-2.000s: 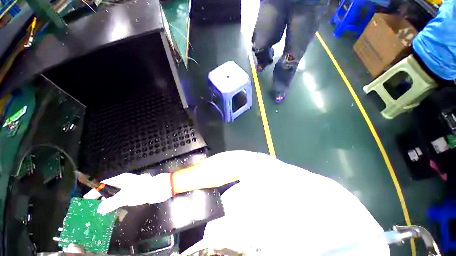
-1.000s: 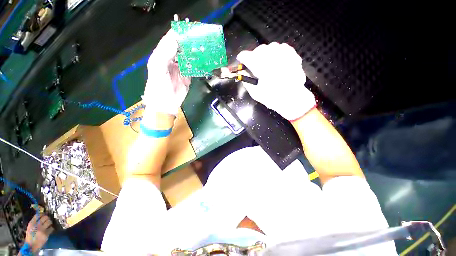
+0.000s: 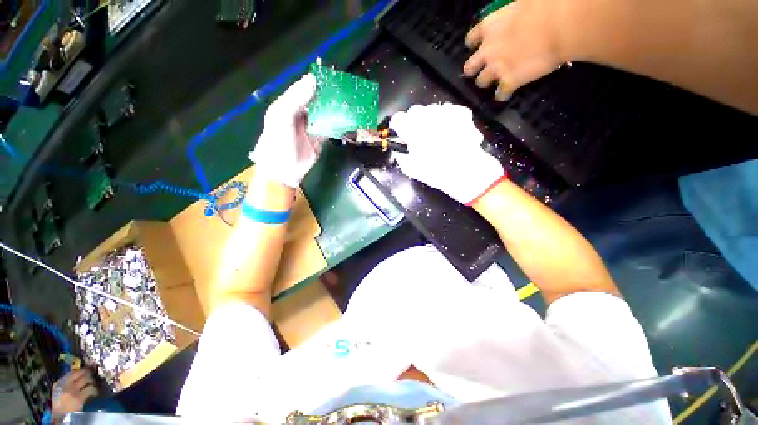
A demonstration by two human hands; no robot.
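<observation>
My left hand (image 3: 287, 133), in a white glove with a blue strap at the wrist, holds a green printed circuit board (image 3: 342, 101) by its left edge, solder side showing. My right hand (image 3: 445, 149), in a white glove, grips the diagonal cutters (image 3: 382, 141). Their jaws are at the board's lower right edge; whether they touch a lead is too small to tell. The black tray (image 3: 445, 228) with bright specks lies below my right hand.
Another person's bare hand (image 3: 519, 46) and arm reach over the black perforated box (image 3: 440, 37) at upper right. A carton (image 3: 179, 311) of silvery metal parts (image 3: 125, 311) is at lower left. The conveyor belt (image 3: 58, 137) carries spaced boards. A metal handle (image 3: 376, 197) is beside the tray.
My view has swung from the box and aisle to the bench. Since one second ago, the board is slightly lower and the cutters' jaws are at its edge. Another person's arm has come in at upper right.
</observation>
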